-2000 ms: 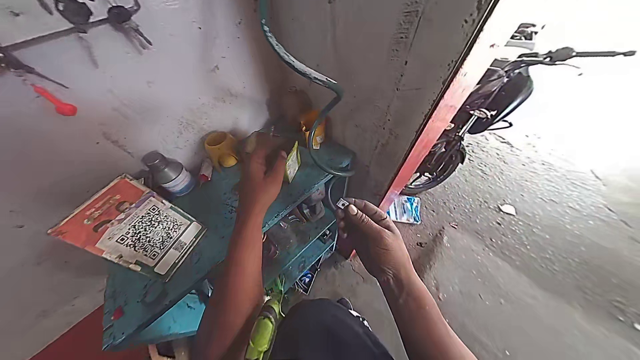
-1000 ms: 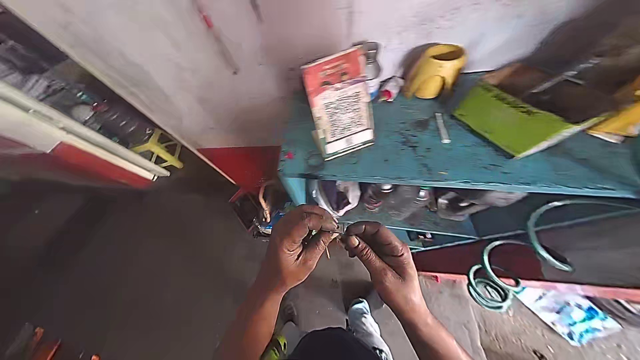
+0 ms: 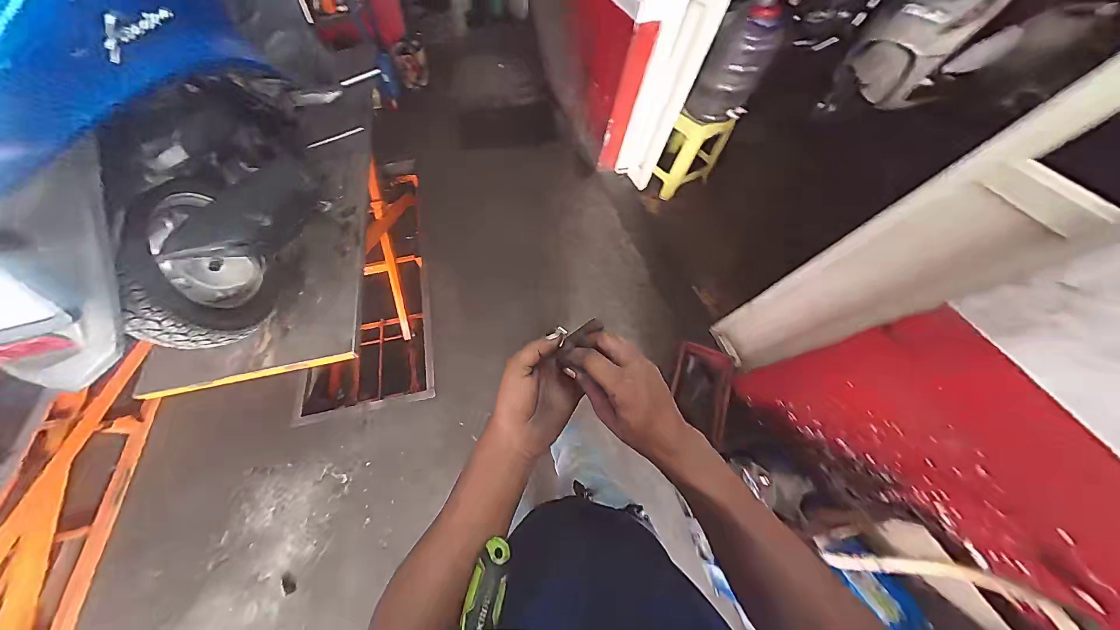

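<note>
My left hand (image 3: pixel 535 389) and my right hand (image 3: pixel 623 385) meet in front of my body, at the middle of the head view. A small metal piece (image 3: pixel 557 333) shows at the fingertips of my left hand, too small to name. The fingers of my right hand are curled against those of the left, and whether they grip the piece too is hidden. A green-and-black tool handle (image 3: pixel 486 584) sticks up beside my left forearm, at my waist.
At left a blue scooter's rear wheel (image 3: pixel 210 262) rests on a lift platform (image 3: pixel 306 341) with orange steel struts (image 3: pixel 79 446). A yellow plastic stool (image 3: pixel 696 153) carries a large water bottle (image 3: pixel 739 61). A red-and-white wall (image 3: pixel 945 420) and piled items stand at right.
The view has swung far away from the teal shelf to the scooter on its lift. My hands, apart two seconds ago, came together one second ago and are still together.
</note>
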